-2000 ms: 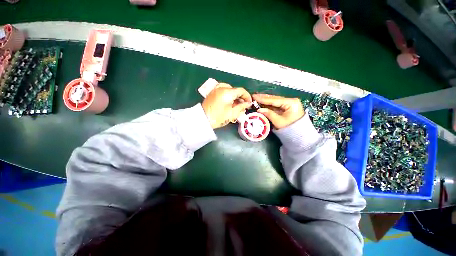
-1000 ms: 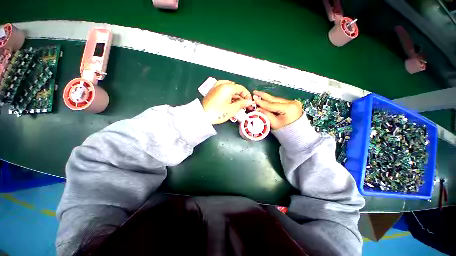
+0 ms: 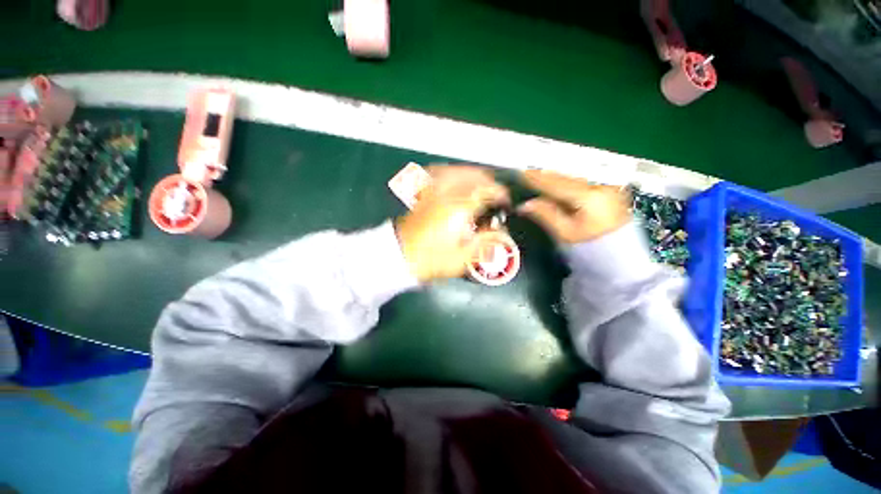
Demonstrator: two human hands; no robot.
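Observation:
A pink fan body lies under my left hand, its spoked fan head facing up and the pale end of its handle showing beyond my fingers. My left hand is closed around the handle. A small dark and white part shows at my left fingertips, just above the fan head; it is too blurred to name. My right hand is blurred, a little to the right of the fan body and apart from it. Whether it holds anything cannot be told.
A blue bin of small circuit boards stands at right, with a loose board pile beside it. Another fan body and larger green boards lie at left. A pale rail separates the bench from the belt carrying pink units.
My right hand has moved right, away from the fan head. My left hand stays on the fan body. The view has shifted slightly, and pink units on the belt have moved right.

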